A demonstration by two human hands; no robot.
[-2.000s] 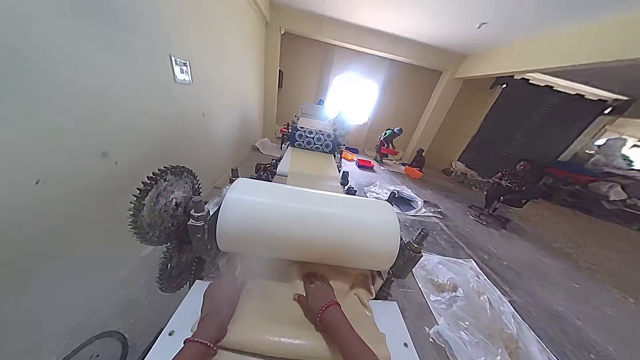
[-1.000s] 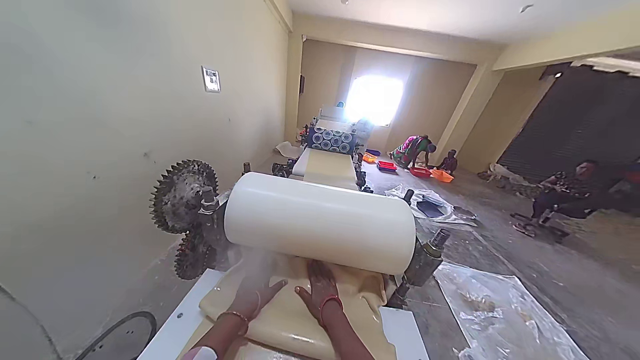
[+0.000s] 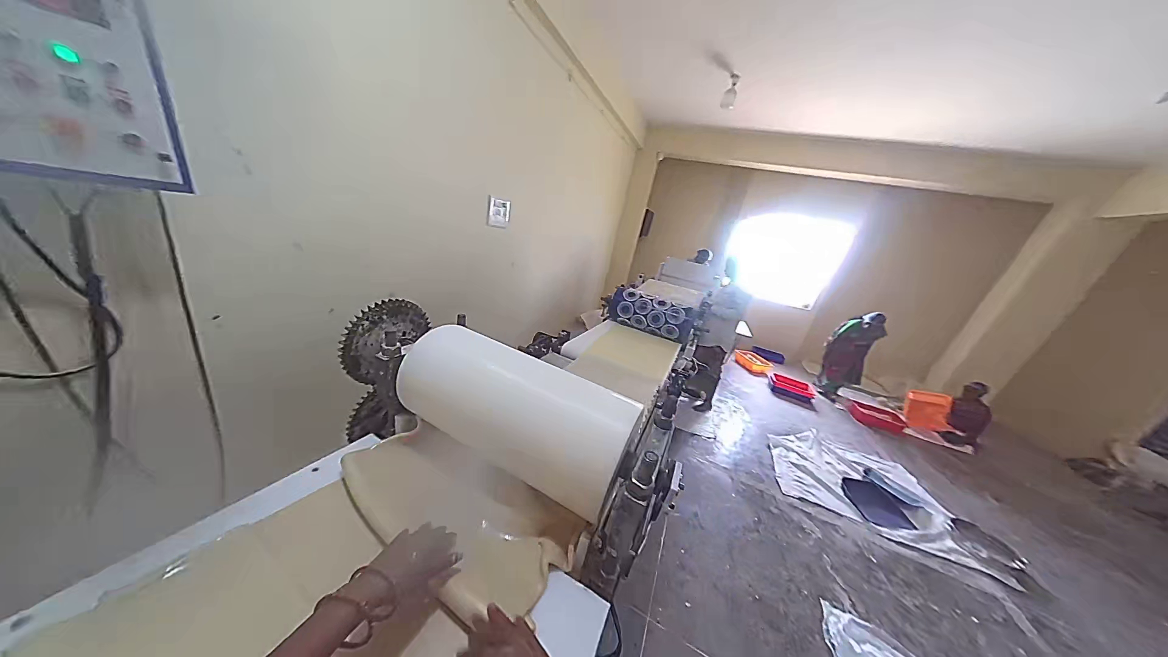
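Note:
A thick, smooth beige dough sheet [image 3: 456, 502] lies folded in front of a large white roller [image 3: 520, 411], its far edge against the roller. My left hand [image 3: 415, 557] rests flat on the near part of the sheet, fingers extended toward the right, with bangles at the wrist. Lower down, my right hand [image 3: 502, 634] is at the sheet's near right edge, partly cut off by the frame; its grip is unclear. More of the beige sheet [image 3: 265, 566] stretches over the white machine bed to the lower left.
Toothed gears [image 3: 383, 342] flank the roller's left end, a metal bracket [image 3: 639, 484] its right. A control panel [image 3: 82, 100] with a green light hangs upper left. Behind the roller is a roller unit [image 3: 652, 310]. Two people, red trays [image 3: 876, 417] and plastic sheeting [image 3: 812, 470] occupy the floor at right.
The view has swung left, bringing in the control panel. My hands have drawn back from close to the roller toward the near edge of the folded sheet.

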